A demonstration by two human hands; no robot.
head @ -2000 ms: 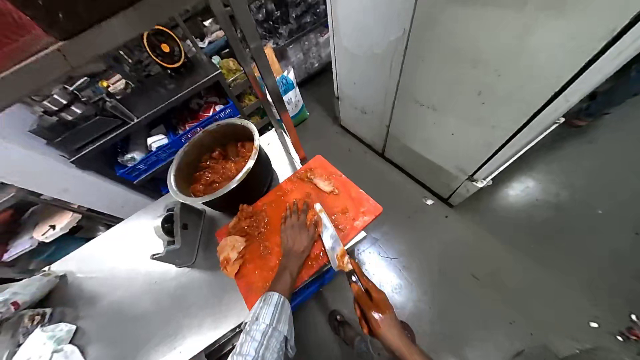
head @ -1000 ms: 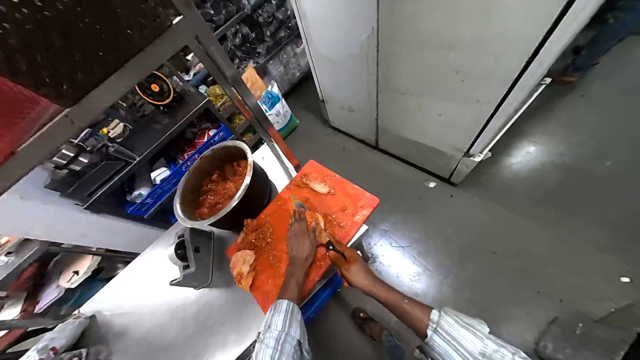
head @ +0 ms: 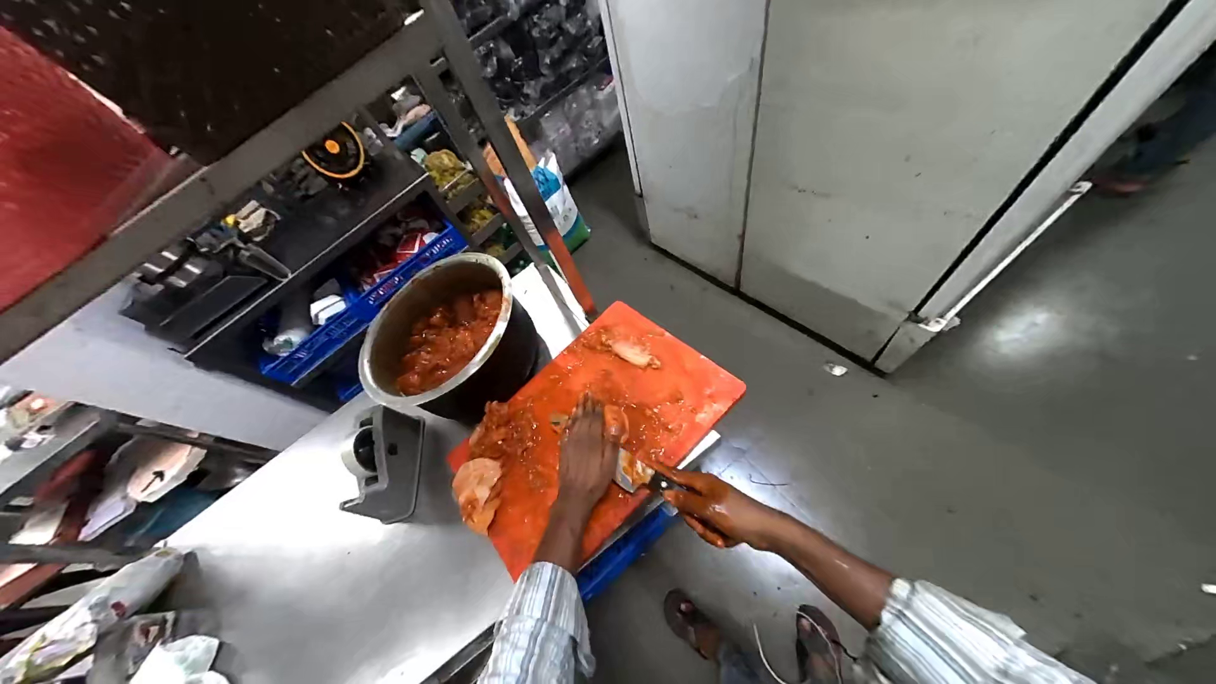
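My left hand [head: 588, 454] lies flat, fingers forward, on a piece of meat on the red cutting board [head: 698, 380]. In my right hand [head: 712, 506] is the dark handle of a knife [head: 632, 470]; its sauce-smeared blade points left toward my left hand, and part of it is hidden. A pale piece of meat [head: 634, 353] rests near the board's far edge, and a larger piece [head: 478, 492] lies at its left edge beside reddish chopped bits [head: 503, 432]. Left of the board stands a large metal pot [head: 380, 366] holding red, saucy pieces.
The steel table [head: 351, 579] carries a grey tape dispenser [head: 394, 465] left of the board. Behind are a metal shelf frame [head: 503, 142], a blue crate [head: 356, 318] and a sack [head: 556, 204]. A large grey cabinet [head: 845, 171] stands across the floor. A person's foot [head: 1121, 176] shows far right.
The knife blade, raised and in plain sight two seconds ago, is now low beside my left hand. My right hand has moved downward along the board's near side since one second ago.
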